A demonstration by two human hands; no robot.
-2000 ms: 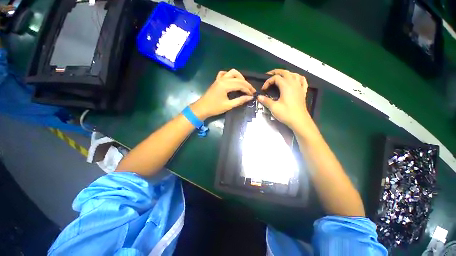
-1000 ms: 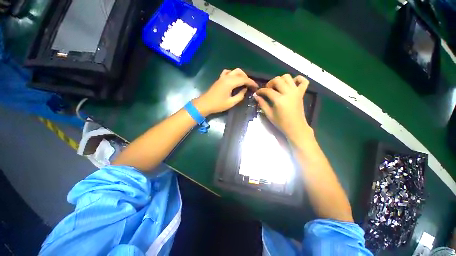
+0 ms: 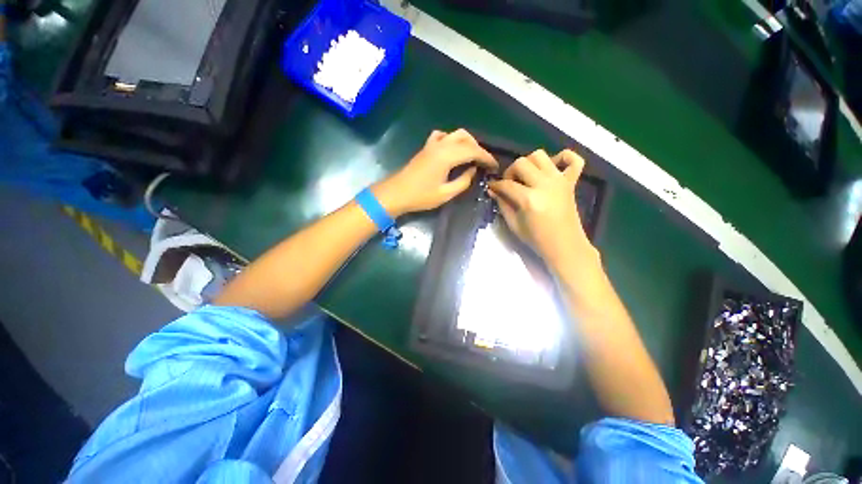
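Observation:
An open tablet (image 3: 506,293) with a large glaring silver-white rectangle lies in a black tray (image 3: 425,326) on the green worktop. My left hand (image 3: 444,172), with a blue band on the wrist, has its fingertips at the tablet's far end. My right hand (image 3: 541,203) is beside it, fingers bent, fingertips on the same dark strip of small electronics. The fingertips of both hands nearly meet. Whether they pinch a small part cannot be told; the spot is small and partly covered by the fingers.
A blue bin (image 3: 383,80) with small white pieces stands far left of centre. Stacked black trays (image 3: 236,71) with a tablet (image 3: 165,43) on top are at the upper left. A tray (image 3: 747,378) heaped with glittering parts is at right. A white-edged belt (image 3: 614,146) carries another tablet (image 3: 803,109).
My right thumb and fingers have shifted slightly at the tablet's far end, and my right hand's fingers are more bent. Both hands stay there. The view has shifted slightly.

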